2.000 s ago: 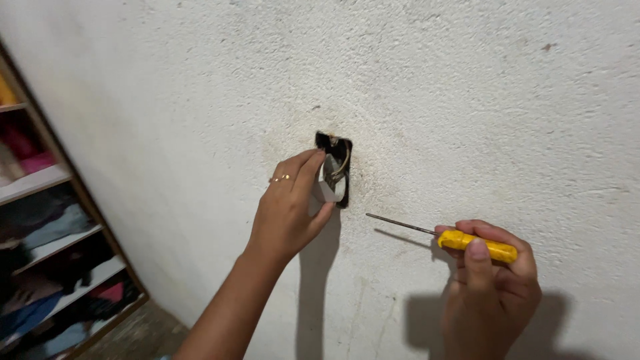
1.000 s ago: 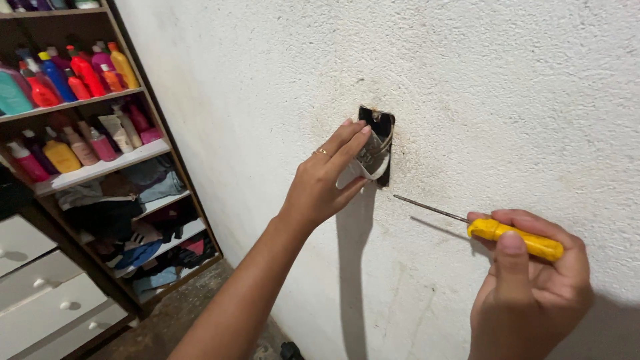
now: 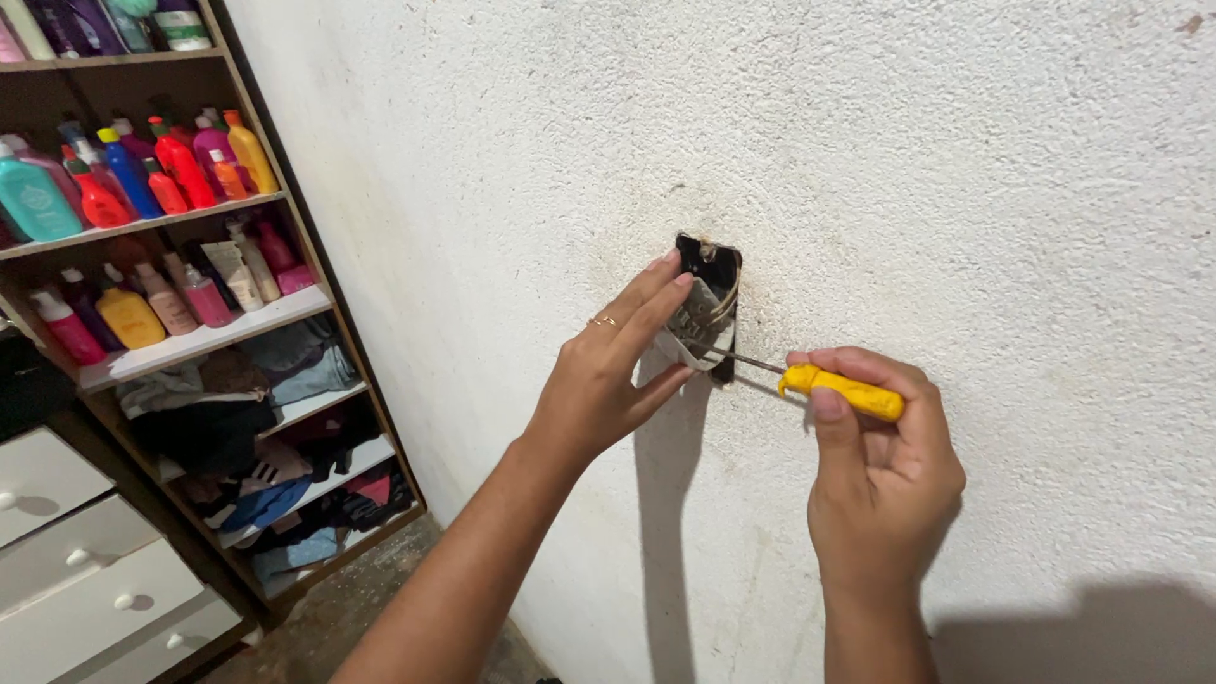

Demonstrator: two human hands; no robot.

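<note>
My left hand [image 3: 608,366] grips a pale electrical outlet or switch module [image 3: 698,323] by its edges, its back turned toward me and tilted out of the wall. Behind it is a rectangular black wall box [image 3: 708,256], with wires looping down its right side to the module. In my right hand [image 3: 879,456] is a screwdriver with a yellow handle [image 3: 845,391], held between thumb and fingers. Its thin shaft points left and the tip meets the back of the module. Whether the tip sits in a screw cannot be told.
The rough white wall [image 3: 950,190] surrounds the box. At the left a shelf unit [image 3: 313,304] holds several colourful bottles and folded clothes. A white chest of drawers [image 3: 71,589] stands at the lower left, and the floor [image 3: 380,589] shows below.
The screwdriver tip has moved from beside the box onto the back of the module, as my right hand came closer. My left hand keeps its hold. The view has swung left.
</note>
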